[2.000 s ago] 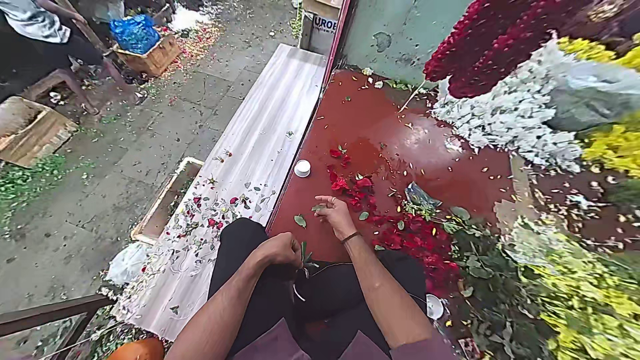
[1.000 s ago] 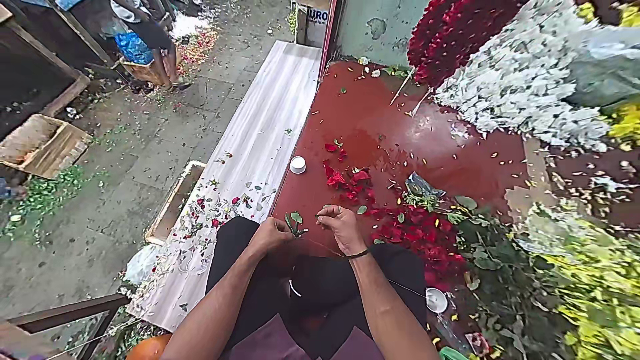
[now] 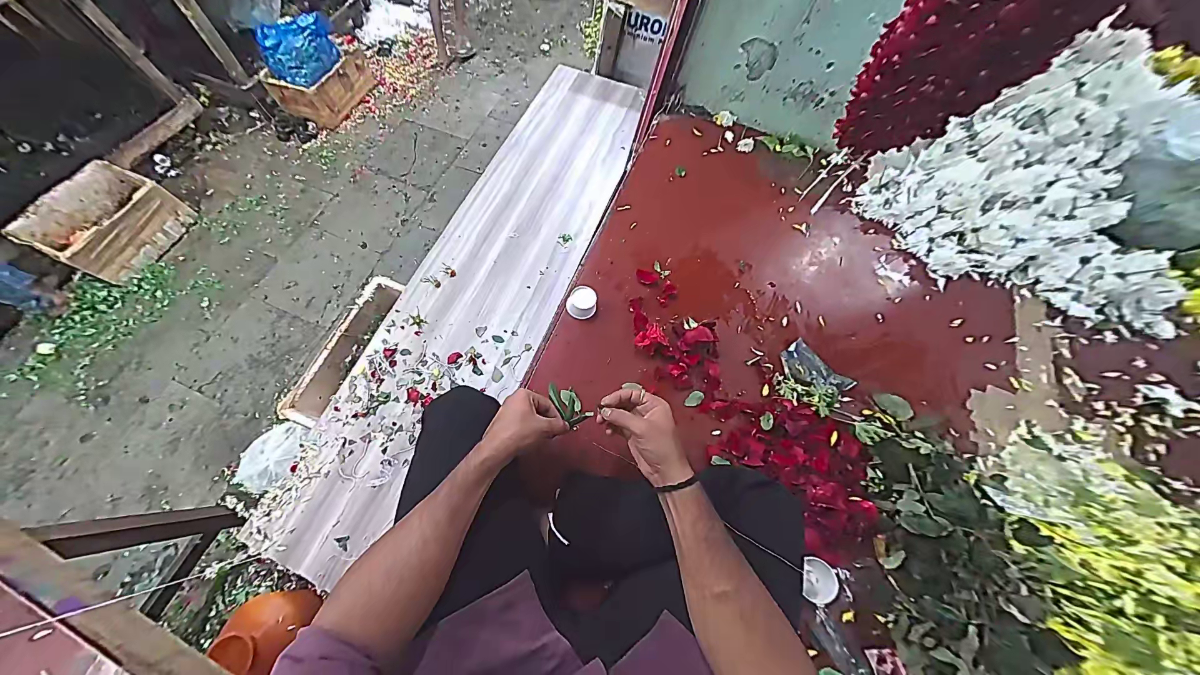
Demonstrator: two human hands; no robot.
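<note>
Between its fingertips my left hand [image 3: 527, 424] pinches a small bunch of green leaves [image 3: 568, 404] above my lap. Close on its right, my right hand [image 3: 647, 433] has thumb and fingers pinched on a thin thread [image 3: 614, 454], which runs down past my wrist toward a white spool-like disc [image 3: 820, 580]. Red rose petals [image 3: 689, 347] lie on the red-brown platform [image 3: 750, 244] beyond my right hand, with a larger heap of petals [image 3: 816, 469] to the right of my knee. A small white round container [image 3: 581, 302] stands near the platform's left edge.
Along the platform's left runs a lower pale board [image 3: 525, 206] with scattered leaves and petals. To the right lie leafy stems [image 3: 937, 544], yellow flowers [image 3: 1116, 553], white flowers [image 3: 1031, 178] and massed red flowers [image 3: 937, 75]. An orange pot [image 3: 267, 630] is at lower left.
My right hand was lower-left beside a leaf two seconds ago; both hands are now close together at the green leaves. The person at the upper left has mostly left the view.
</note>
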